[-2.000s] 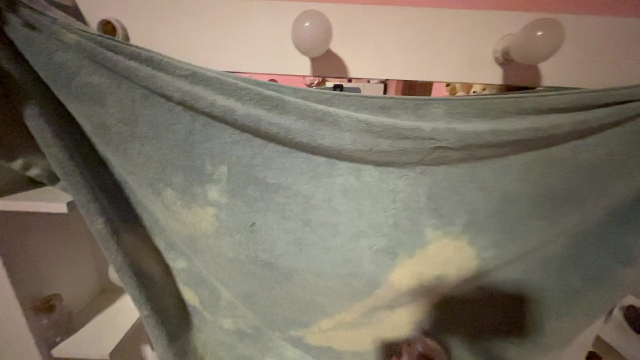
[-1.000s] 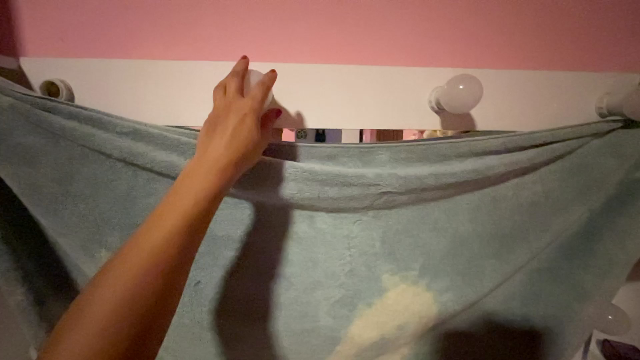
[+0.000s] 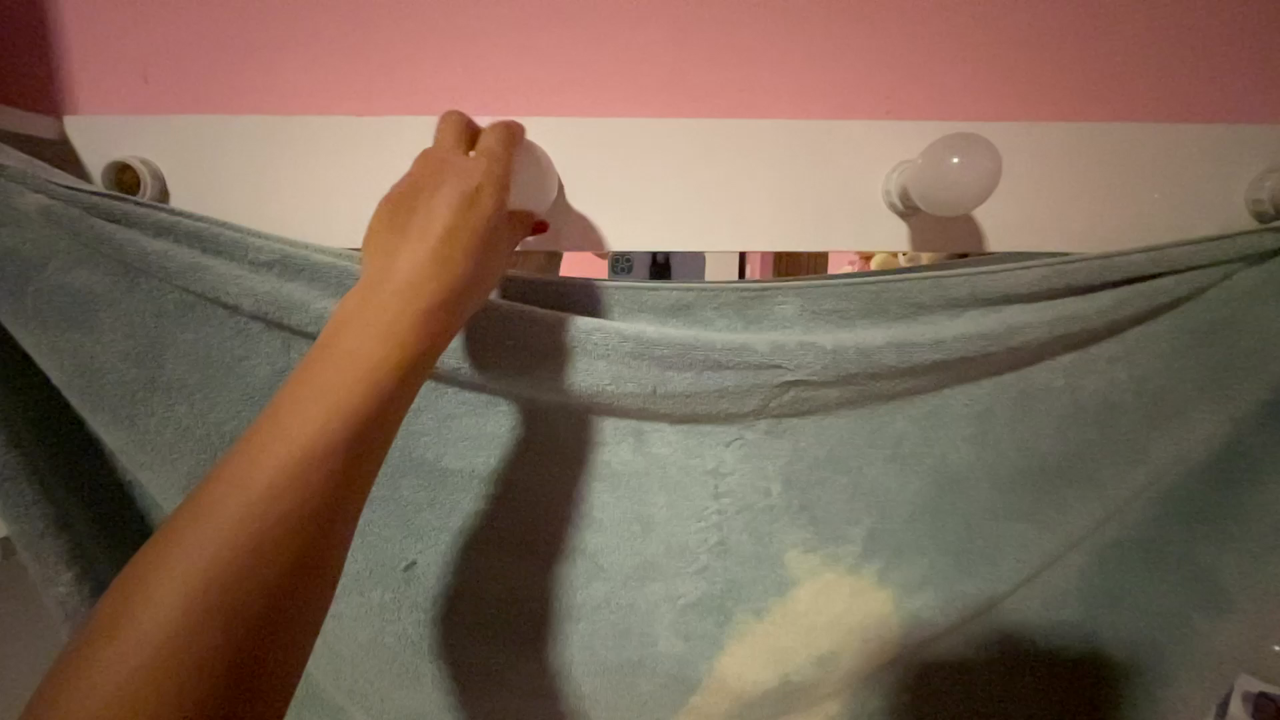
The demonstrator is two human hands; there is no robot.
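Observation:
My left hand reaches up from the lower left, its fingers closed around a white light bulb on the white board. Part of that bulb and its socket are hidden by the hand. A second white bulb sits in its socket to the right. At the board's left end is a socket with no bulb in it. A blue-green fleece blanket with pale yellow patches hangs in folds below the board. My right hand is not in view.
A narrow strip of mirror shows between the board and the blanket's upper edge. Another round fixture is at the right edge, near the blanket's gathered corner. Behind and above the board rises a pink wall.
My left hand, absent two seconds ago, came into view at the bulb one second ago with fingers spread. Its fingers are now curled around the bulb.

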